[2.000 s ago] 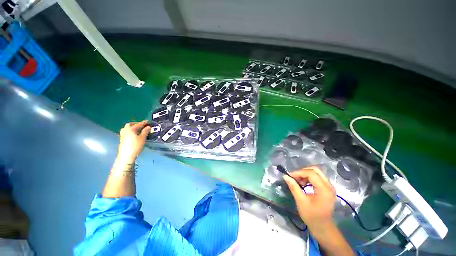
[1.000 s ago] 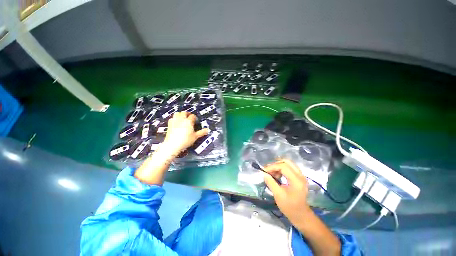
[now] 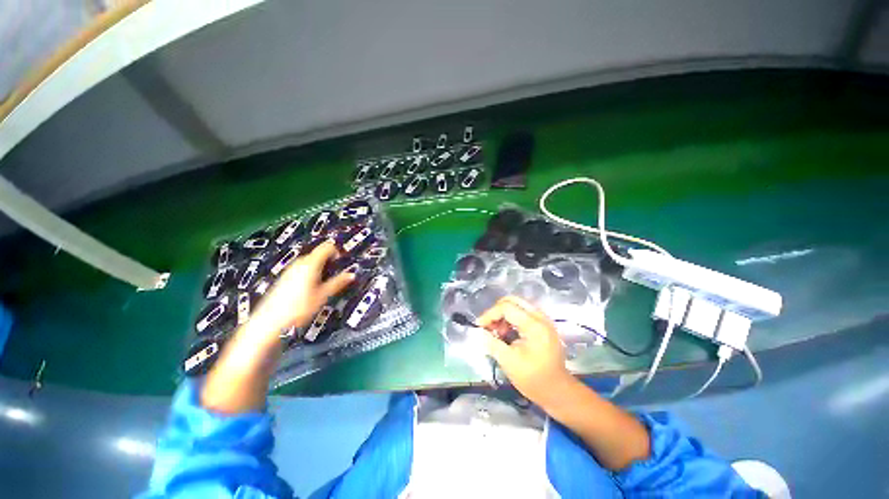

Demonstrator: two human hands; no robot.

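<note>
A clear blister tray (image 3: 390,329) filled with round black electronic units with silver-white plates lies at the left of the bench. My left hand (image 3: 300,289) is over the tray's middle, fingers bent among the units; whether it grips one is hidden. My right hand (image 3: 524,348) holds the thin black lead (image 3: 611,341) between its fingers, with the dark plug (image 3: 463,320) pointing left, above a clear plastic bag (image 3: 507,283) on black discs. The lead runs right towards the power strip.
A second tray (image 3: 429,172) of similar units lies at the back, beside a flat black rectangle (image 3: 514,161). A white power strip (image 3: 704,283) with white adapters (image 3: 704,320) and a looped white cord (image 3: 602,210) is at right. A shelf leg (image 3: 83,237) stands at left. Black discs (image 3: 531,237) lie behind the bag.
My left hand moved from the tray's left edge to over its units and is still among them. My right hand keeps the lead above the bag. The view has turned.
</note>
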